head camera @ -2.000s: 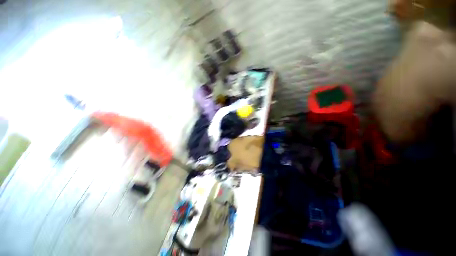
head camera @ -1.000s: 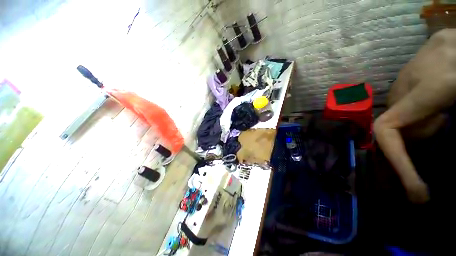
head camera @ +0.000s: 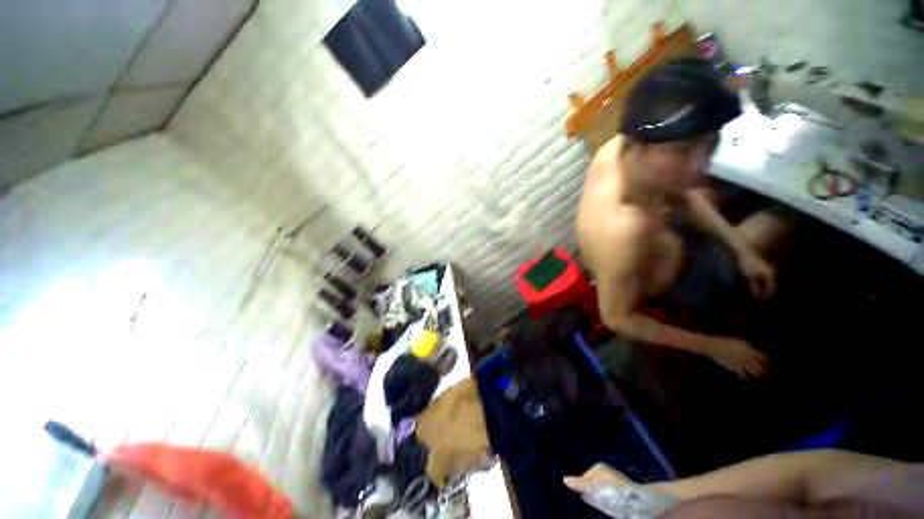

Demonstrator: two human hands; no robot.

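A bare forearm reaches in from the lower right edge, and its hand, which I take as my right hand (head camera: pixel 613 493), is blurred and partly cut off at the bottom. A whitish, shiny patch shows at this hand; I cannot tell whether it is something held. The hand is near the blue basket (head camera: pixel 630 414). Dark cloth (head camera: pixel 552 355) lies in the basket, with a blue-capped clear bottle (head camera: pixel 519 395) on it. My left hand is not in view.
A person (head camera: pixel 633 228) sits beyond the basket, beside a red stool (head camera: pixel 549 283). A cluttered white table (head camera: pixel 490 495) with a brown board (head camera: pixel 451 431) is left of the basket. Another white table (head camera: pixel 775 152) is at upper right. An orange-red bag (head camera: pixel 198 476) hangs lower left.
The view has swung right and up. The other person's head and both arms now show. The sewing machine has mostly left the picture. The forearm at the bottom has come into view.
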